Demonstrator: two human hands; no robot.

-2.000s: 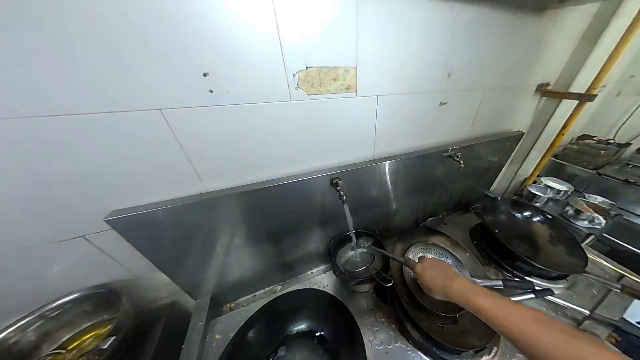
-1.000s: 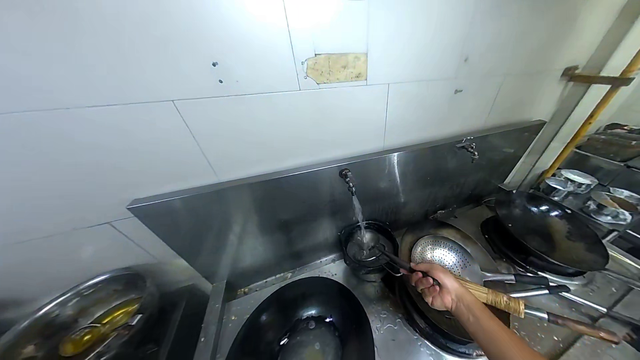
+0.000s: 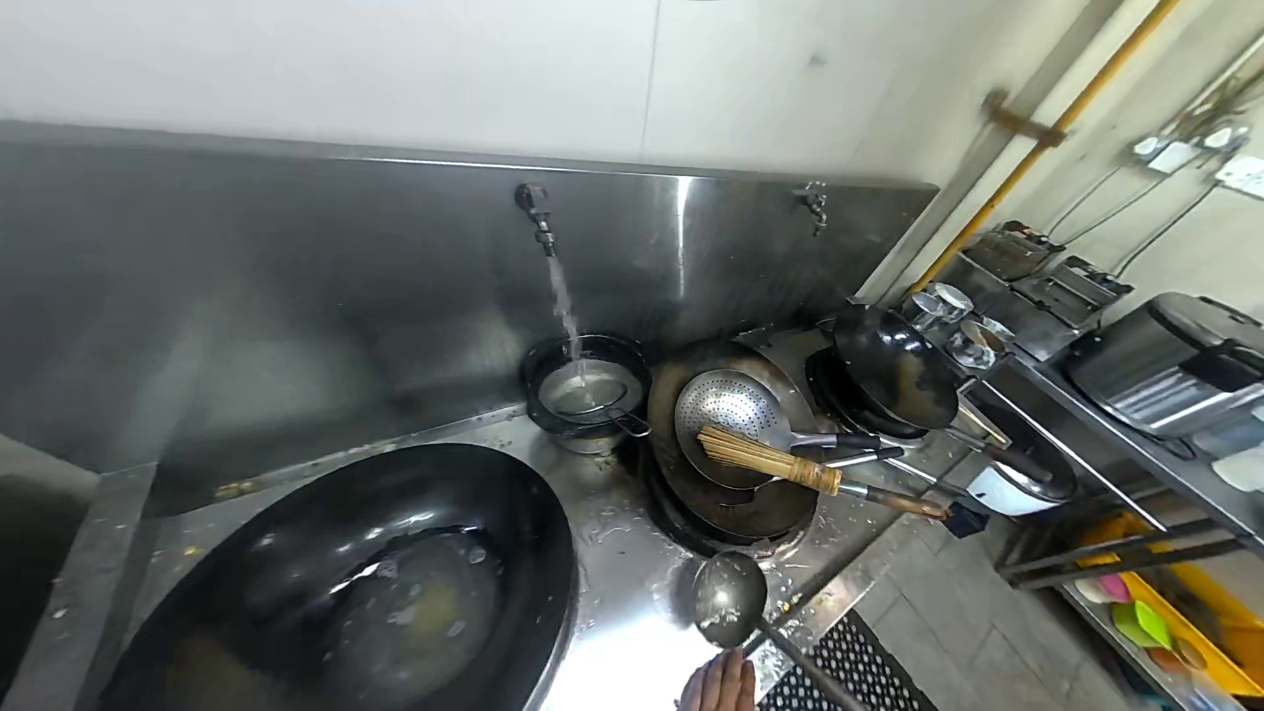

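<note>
At the bottom edge show only the extended fingers of one hand, seemingly my left hand [image 3: 719,681]; no object shows in them, and the palm is cut off. Just to their upper right is a metal ladle [image 3: 730,598], its handle leaving the frame at the bottom. My right hand is out of view. Water runs from a wall tap [image 3: 538,219] into a dark pot [image 3: 531,380], where a round strainer with a wire handle [image 3: 629,423] sits. A large black wok [image 3: 538,533] with some liquid stands at the left.
A perforated skimmer [image 3: 729,403] and a bamboo brush [image 3: 765,456] lie across a browned wok [image 3: 681,370]. Another black wok [image 3: 884,365] stands farther right. A metal shelf [image 3: 1116,420] bears a large steel cooker [image 3: 1175,365]. A black perforated mat [image 3: 854,667] lies below the counter edge.
The view has swung right and down. The hand that gripped a dark handle at the pot is gone from there. A ladle and some fingers now show at the bottom.
</note>
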